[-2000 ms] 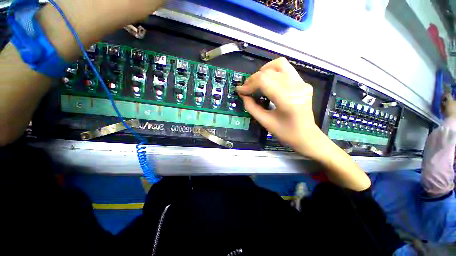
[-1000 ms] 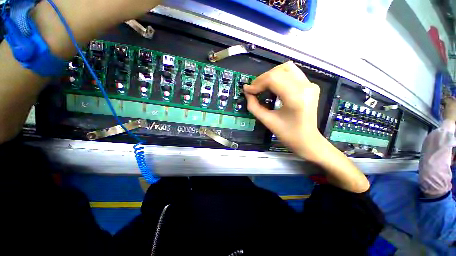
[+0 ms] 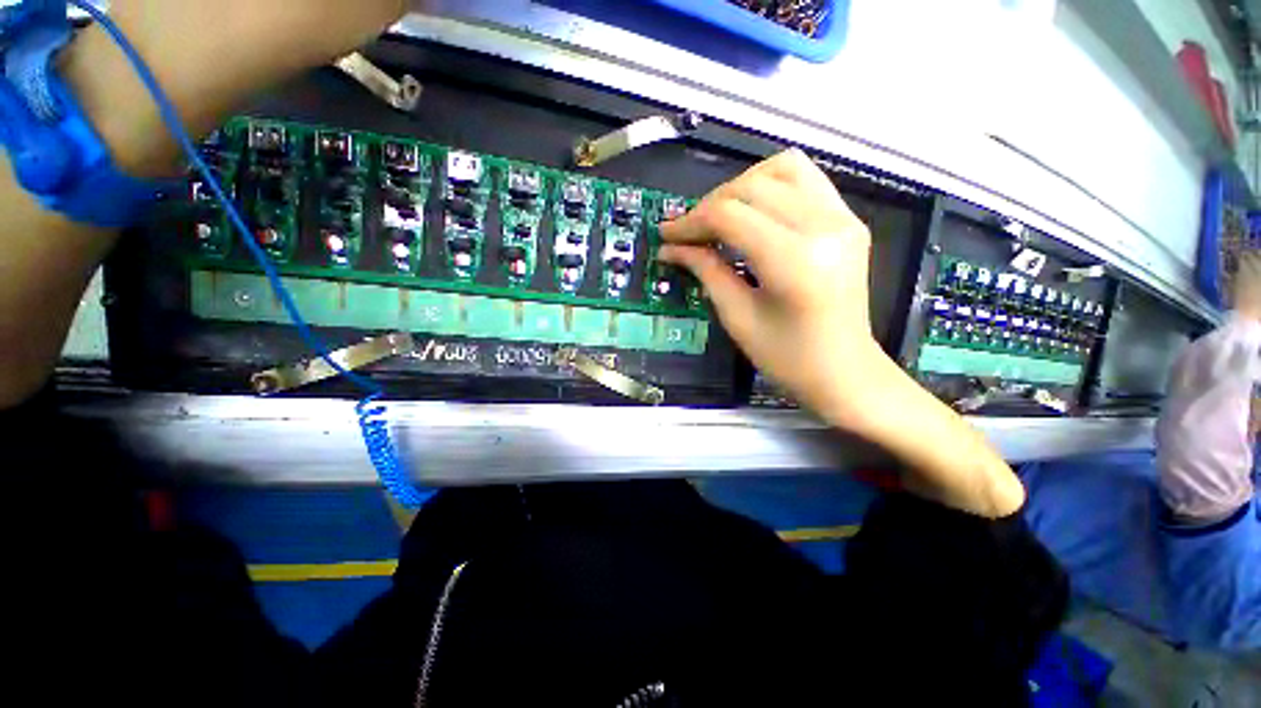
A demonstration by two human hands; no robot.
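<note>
A green PCB panel point(image 3: 539, 322) of several narrow boards lies in a black pallet point(image 3: 470, 362). Black, white, silver and reddish parts stand on its boards. My right hand point(image 3: 788, 270) is over the panel's right end, thumb and forefinger close together at the rightmost boards. Whether a small part is between the fingertips cannot be seen. My left arm point(image 3: 221, 83) reaches across the upper left with a blue wrist strap point(image 3: 62, 132). Its hand runs out of the top edge, so its fingers are hidden.
A blue parts bin point(image 3: 774, 31) with copper-coloured parts is beyond the rail. A second panel point(image 3: 1003, 362) lies in a pallet to the right. A blue coiled cord point(image 3: 380, 450) crosses the near rail point(image 3: 553, 443). Another person's sleeve point(image 3: 1210, 429) is at far right. Silvery clips point(image 3: 636, 138) sit on the pallet.
The pallet and panel sit slightly further right in view than two seconds ago. My right thumb and forefinger remain at the panel's right end, now slightly apart. The blue bin shows less at the top.
</note>
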